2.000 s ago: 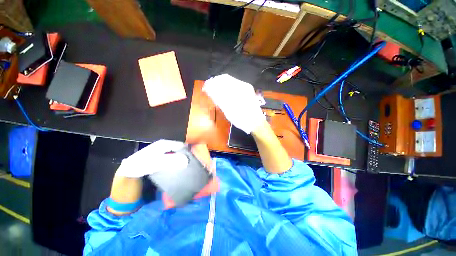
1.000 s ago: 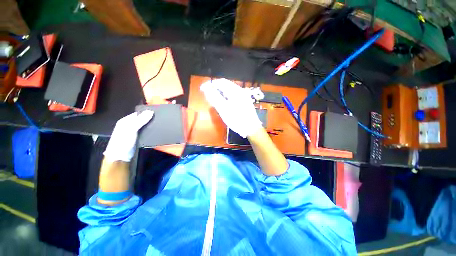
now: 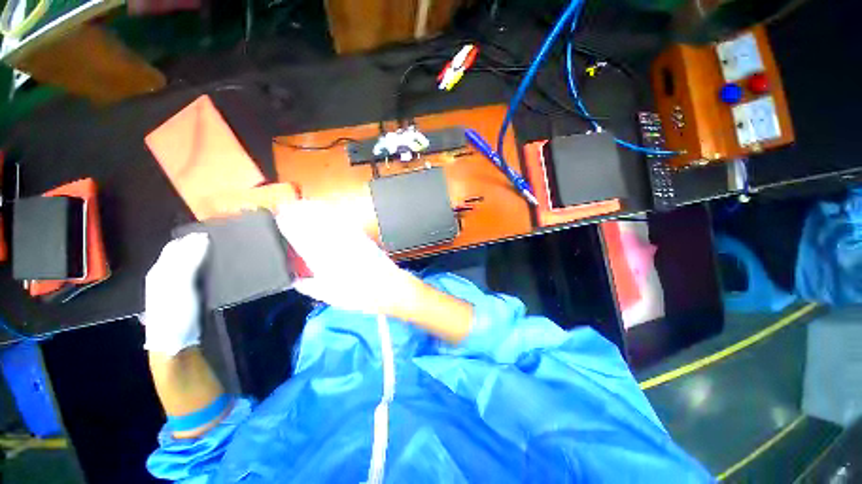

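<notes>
A flat square black box [image 3: 248,259] lies at the bench's front edge, partly over a salmon foam pad [image 3: 248,200]. My left hand [image 3: 177,295], in a white glove, grips its left side. My right hand [image 3: 336,262], also gloved, is at its right edge; its fingertips are blurred, so I cannot tell whether they grip it. Another black box [image 3: 414,209] lies on the orange base board [image 3: 489,209], just in front of the connector block [image 3: 408,145] with white plugs.
A foam pad [image 3: 202,151] lies at left. Boxes on pads stand at far left [image 3: 47,237] and right [image 3: 587,168]. A blue pen [image 3: 501,168], blue cable [image 3: 535,71], RCA plugs [image 3: 457,67], remote control [image 3: 656,160] and switch box [image 3: 688,107] are also in view.
My right hand has left the connector block and moved left to the held box, uncovering the box on the board. My left hand still holds its box. The camera view has shifted.
</notes>
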